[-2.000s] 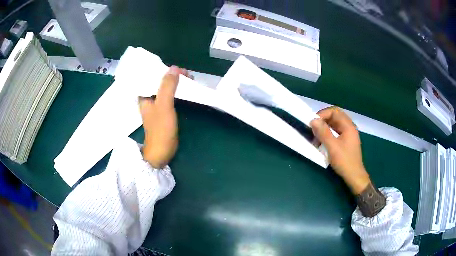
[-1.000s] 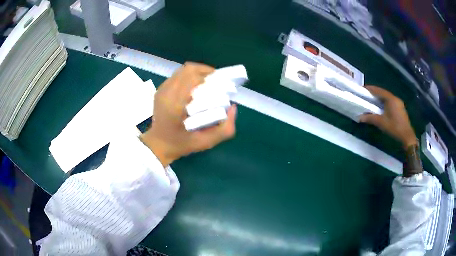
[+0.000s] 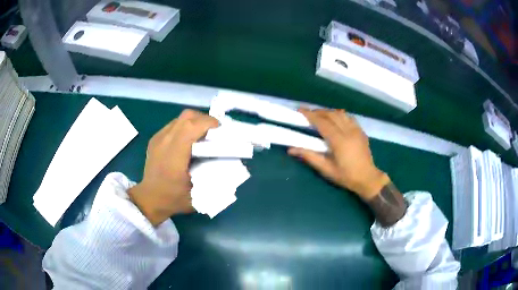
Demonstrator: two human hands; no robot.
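Note:
My left hand (image 3: 169,164) is closed around a bunch of white waste pieces (image 3: 217,184), which stick out on its right side. My right hand (image 3: 342,148) grips the right end of a white card insert (image 3: 284,136) with a long central opening; green shows through. The insert's left end touches or overlaps the waste bunch near my left fingers; whether they also hold it I cannot tell. Flat white insert blanks (image 3: 82,156) lie on the green bench at the left.
Slim white boxes (image 3: 366,79) and printed boxes (image 3: 372,50) lie beyond the pale metal strip (image 3: 397,136). A pale post (image 3: 51,48) rises at the left. A card stack (image 3: 12,122) stands at far left. Finished inserts (image 3: 483,198) stand at right.
My right hand has brought the insert back from over the slim box to the bench front. My left hand has moved lower and left, still holding waste. The camera view has shifted.

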